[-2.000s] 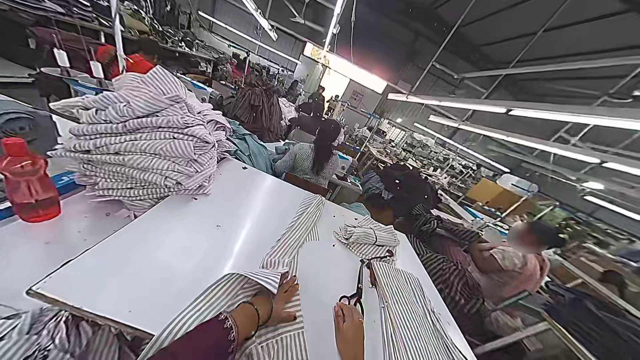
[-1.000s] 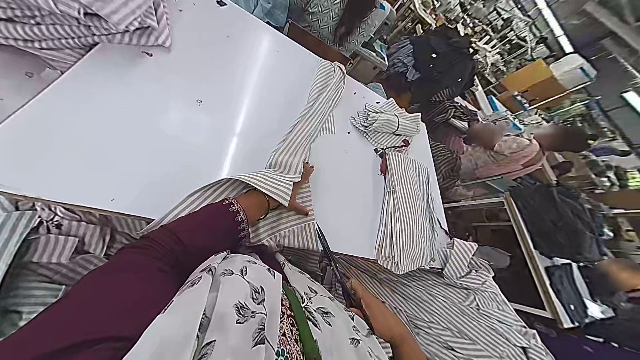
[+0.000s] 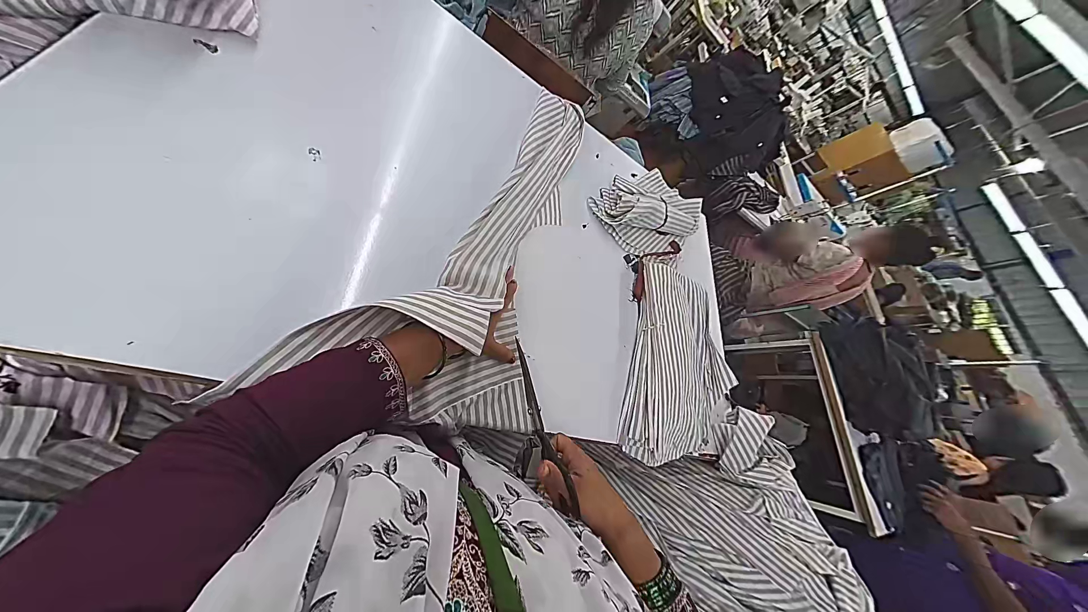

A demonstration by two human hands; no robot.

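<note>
Striped fabric (image 3: 501,238) lies in a long bent strip over the white table. My left hand (image 3: 500,327) rests on it with fingers spread, partly under a fold of the cloth. A pair of dark-handled fabric scissors (image 3: 533,399) is in my right hand (image 3: 582,484), the blades pointing up toward the left fingertips along the cloth's cut edge. To the right lie a stack of striped fabric pieces (image 3: 671,365) and, above it, a tied bundle of striped fabric (image 3: 648,208). A small red and black item (image 3: 637,276) sits between them.
The white tabletop (image 3: 212,187) stretches to the left, with a striped fabric pile (image 3: 170,13) at its top left corner. More striped cloth (image 3: 722,518) hangs at the near edge, right of my lap. Co-workers sit beyond the table's right edge, beside dark garments (image 3: 875,374).
The view has tilted well down. My right hand has lifted the scissors off the table's right part and now holds them at its near edge. My left hand stays on the striped cloth.
</note>
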